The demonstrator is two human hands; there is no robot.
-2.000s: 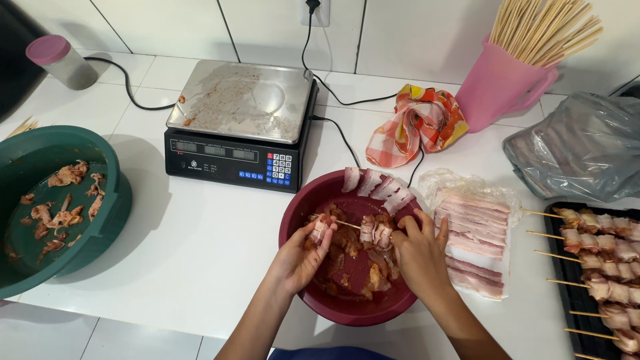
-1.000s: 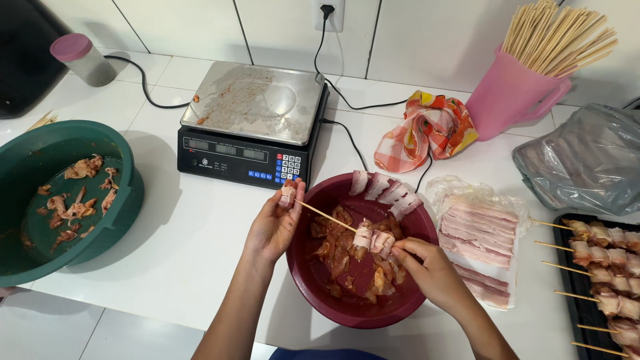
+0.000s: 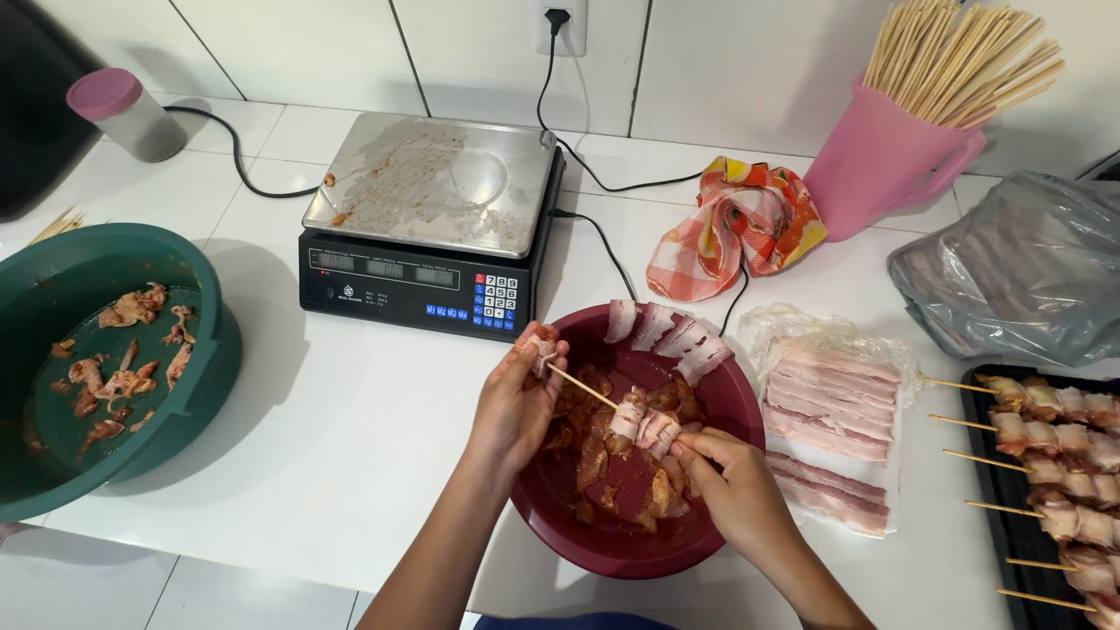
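Over a dark red plastic bowl of seasoned raw meat pieces, my left hand pinches a bacon-wrapped piece of meat against the tip of a wooden skewer. Two more bacon-wrapped pieces sit threaded along the skewer. My right hand grips its other end, beside those pieces. Several short bacon strips hang over the bowl's back rim. Just right of the bowl, longer bacon slices lie on a sheet with plastic film.
A black digital scale stands behind, left of a crumpled cloth. A green basin with meat scraps is at left. Finished skewers rest on a black tray at right, below a grey plastic bag. A pink jug holds skewers.
Two seconds ago my right hand was at the wrapped pieces nearer the skewer's middle; it now holds the far end. The left hand still holds a wrapped piece, now against the tip.
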